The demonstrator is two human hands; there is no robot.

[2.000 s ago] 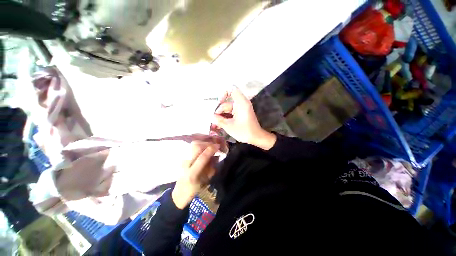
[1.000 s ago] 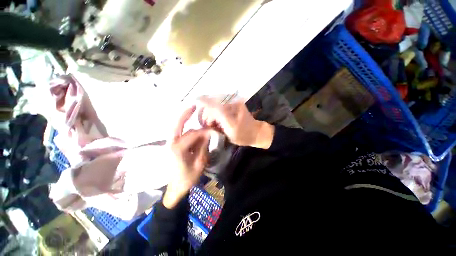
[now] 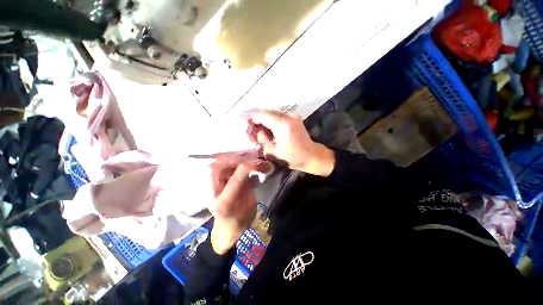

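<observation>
The pale pink garment piece [image 3: 119, 205] lies bunched over the left part and front edge of the white sewing table [image 3: 333, 65], and its edge runs right to my hands. My left hand [image 3: 232, 193] pinches the cloth edge between its fingertips. My right hand [image 3: 289, 143] is just above and to the right, fingers curled, pinching the pinkish cloth edge close to the left fingertips. A small whitish bit shows below the left fingertips. The fingers hide the exact grip. The presser foot area [image 3: 190, 67] is beyond my hands, apart from them.
The off-white machine head [image 3: 172, 27] and cream bed plate [image 3: 256, 36] are at the back. A blue basket [image 3: 455, 89] at the right stands near a red plastic bag [image 3: 470, 39] and coloured items. Another blue basket [image 3: 178, 262] is below the table edge. Pink cloth [image 3: 494, 220] lies lower right.
The hands first came together and turned the cloth edge; now the left hand is lower and the fingers have regripped. The view has shifted, so the table and machine appear slightly further right.
</observation>
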